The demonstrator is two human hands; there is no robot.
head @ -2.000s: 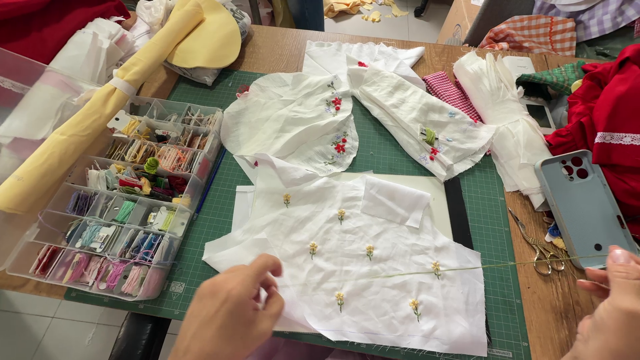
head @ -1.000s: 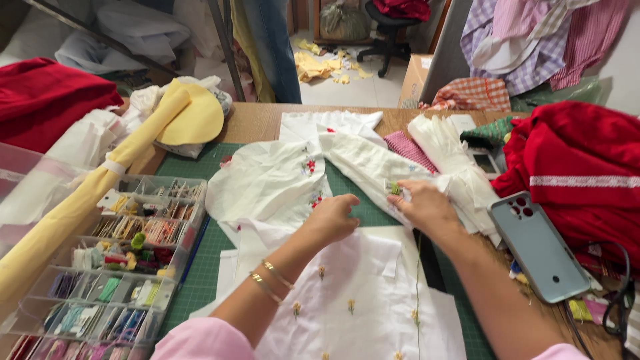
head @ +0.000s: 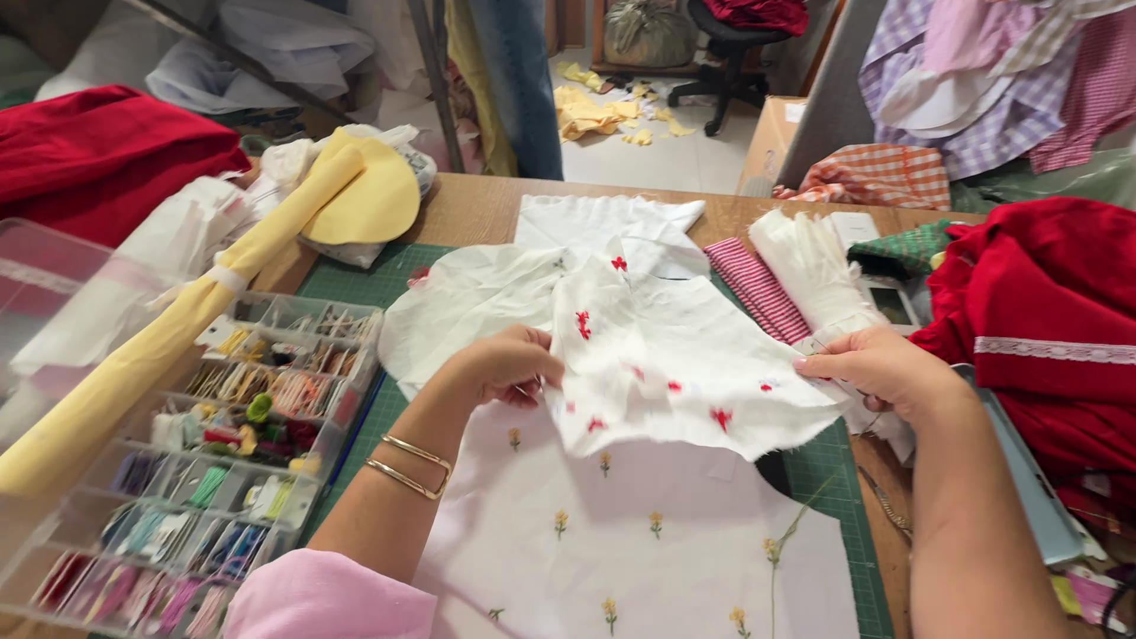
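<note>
Both hands hold up a white cloth piece embroidered with small red motifs (head: 657, 355). My left hand (head: 510, 366) pinches its left edge and my right hand (head: 879, 368) pinches its right edge, with the cloth spread between them. Beneath lies a white fabric with yellow embroidered flowers (head: 652, 550), a loose green thread (head: 785, 537) trailing from one flower at its right. Another rounded white cloth piece (head: 470, 302) rests behind my left hand on the green cutting mat (head: 825, 475).
A clear compartment box of embroidery floss (head: 306, 453) and a rolled yellow cloth (head: 169, 346) are at left. On the right lie red garments with lace (head: 1056, 302), a phone (head: 1021, 470), partly visible scissors (head: 886, 501), a bundle of white fabric (head: 803, 275) and red-striped cloth (head: 756, 288).
The red-embroidered cloth, lying on the pile two seconds ago, is now lifted and spread between my hands. Both hands have moved away from the yellow-flowered fabric. The view has tilted upward.
</note>
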